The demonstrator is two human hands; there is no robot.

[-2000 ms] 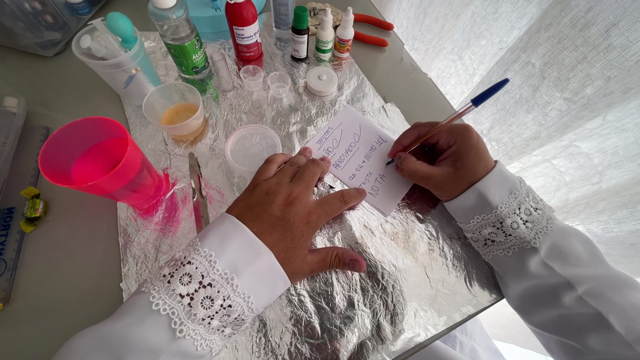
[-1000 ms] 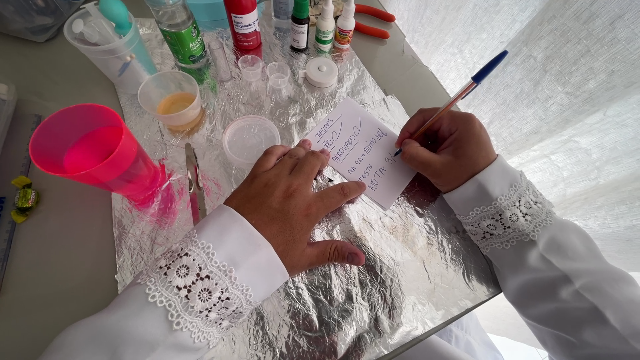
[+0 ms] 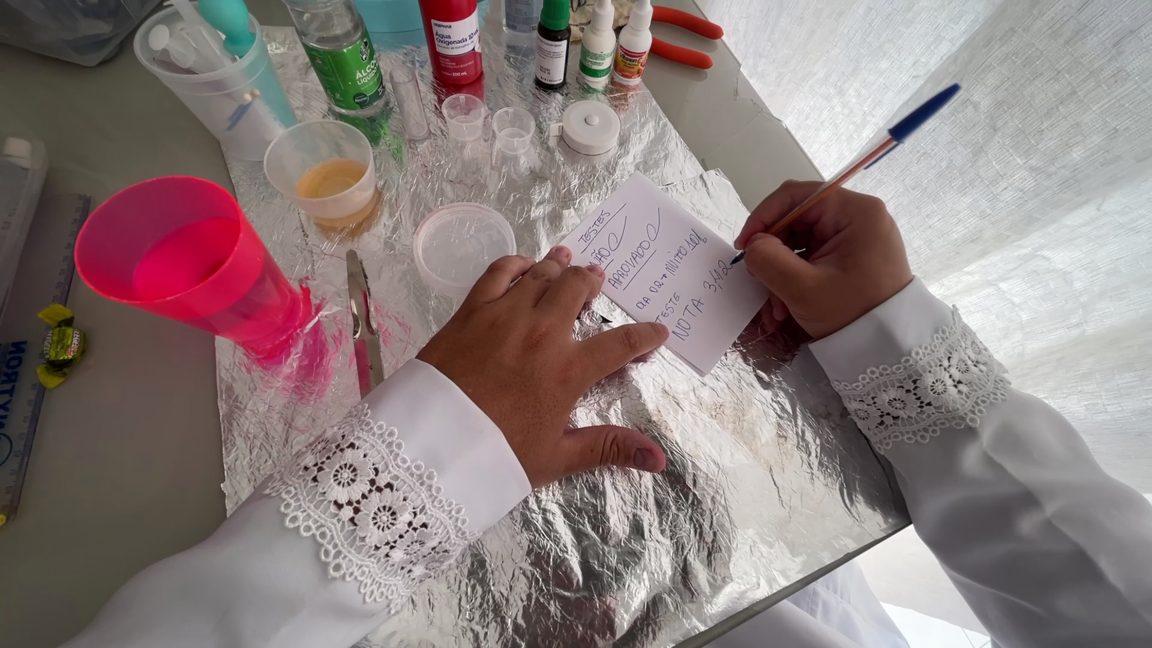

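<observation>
My right hand (image 3: 828,256) grips a ballpoint pen (image 3: 841,180) with a blue cap on its back end, the tip touching the right part of a white paper note (image 3: 688,270) that bears blue handwriting. Spread flat, my left hand (image 3: 549,360) rests its fingertips on the note's left and lower edge and holds nothing. Under both lies crumpled aluminum foil (image 3: 630,540). Just beyond my left fingers is a round clear lid (image 3: 463,247). Left of that hand, tweezers or a similar slim metal tool (image 3: 362,324) lie on the foil, partly hidden by my cuff.
A pink plastic cup (image 3: 171,261) and a clear cup of amber liquid (image 3: 324,180) stand left. Behind are small clear cups (image 3: 513,135), a white lid (image 3: 590,126), a green-labelled bottle (image 3: 342,67), a red bottle (image 3: 450,40), dropper bottles (image 3: 597,45) and orange-handled pliers or scissors (image 3: 684,40). A curtain (image 3: 1017,207) hangs right.
More handwriting stands on the right part of the note, and my right hand with the pen has moved slightly along it. My left hand stays spread at the note's edge.
</observation>
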